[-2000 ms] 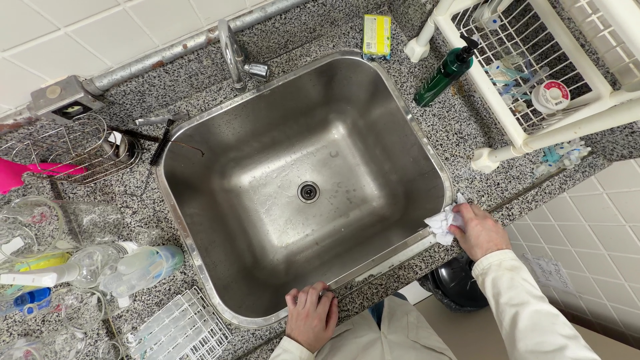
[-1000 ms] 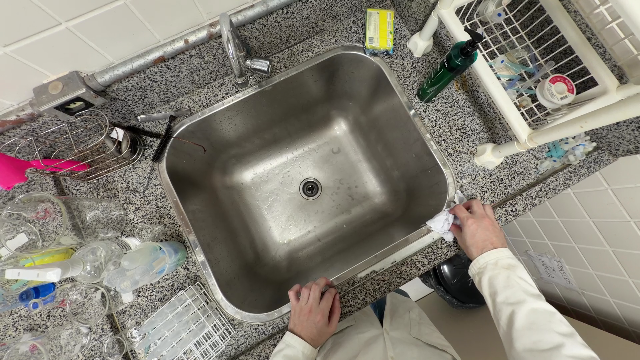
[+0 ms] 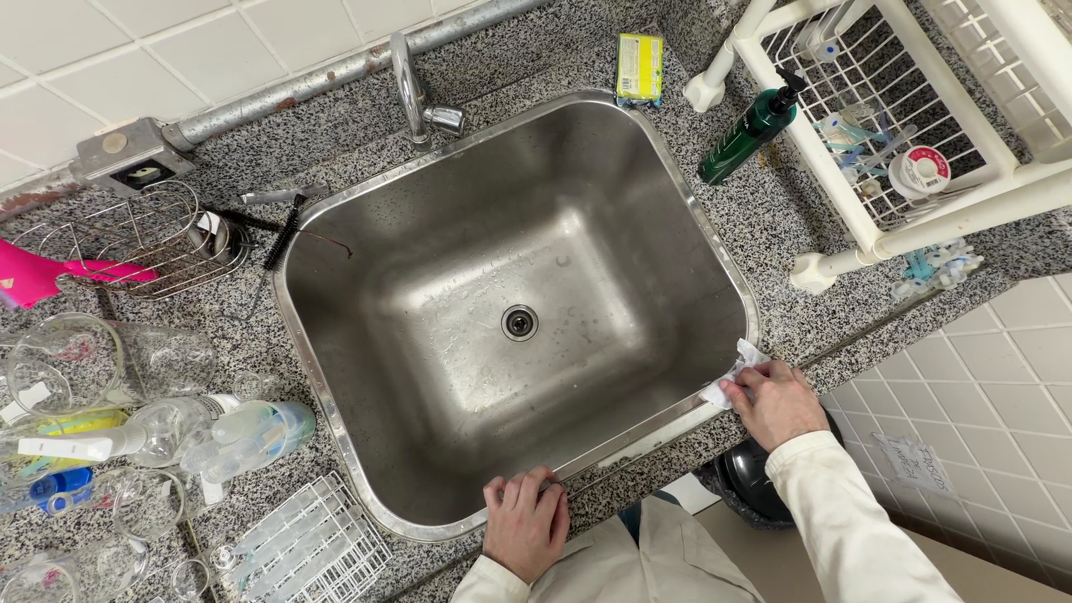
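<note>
A stainless steel sink basin [image 3: 469,335] with a round drain [image 3: 519,322] is set in a speckled granite counter. My right hand [image 3: 775,402] presses a crumpled white paper or cloth [image 3: 739,373] against the rim at the near right corner. At the near edge, my left hand [image 3: 526,521] rests on the rim and counter with its fingers bent; a small dark thing shows by the fingertips, too hidden to name. A chrome faucet [image 3: 412,96] stands at the basin's far side.
Glassware [image 3: 172,360] and plastic bottles crowd the left, near a white wire rack [image 3: 314,544]. A wire basket [image 3: 155,243] and black bottle brush [image 3: 285,234] lie behind. Beyond the right rim stand a green pump bottle [image 3: 749,134], yellow sponge packet [image 3: 639,69] and white shelf rack [image 3: 837,159].
</note>
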